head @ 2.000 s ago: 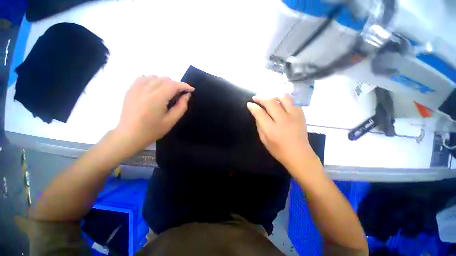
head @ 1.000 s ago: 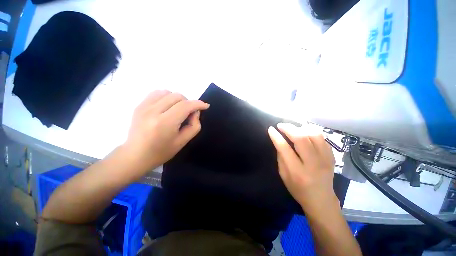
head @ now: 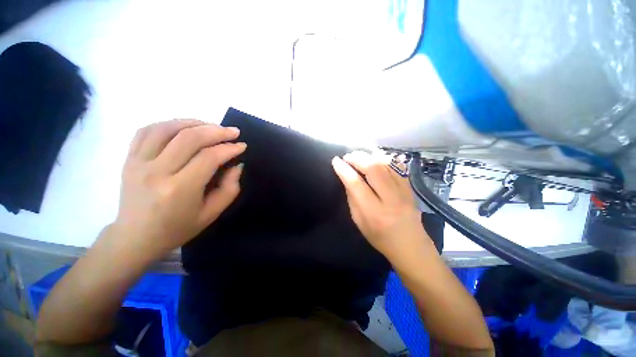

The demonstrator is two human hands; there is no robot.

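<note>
A black fabric panel [head: 286, 202] lies over the table's front edge and down onto the lap. My left hand [head: 174, 181] has its fingertips at the panel's upper left edge, pinching or pressing it. My right hand [head: 380, 199] has its fingertips on the panel's upper right edge, beside the sewing machine head [head: 544, 77]. The machine head is large and close at the upper right and hides the needle and presser foot.
A stack of black pieces [head: 35, 125] lies at the table's left. A black cable [head: 502, 244] crosses at the right, near a small black tool [head: 496, 200]. Blue crates [head: 164, 296] stand below the table. A pale crumpled wrap [head: 596, 326] shows at lower right.
The view has shifted, so the machine head covers more of the upper right and the stack sits further left. My left fingers have changed pose slightly. Both hands remain at the panel's upper edge.
</note>
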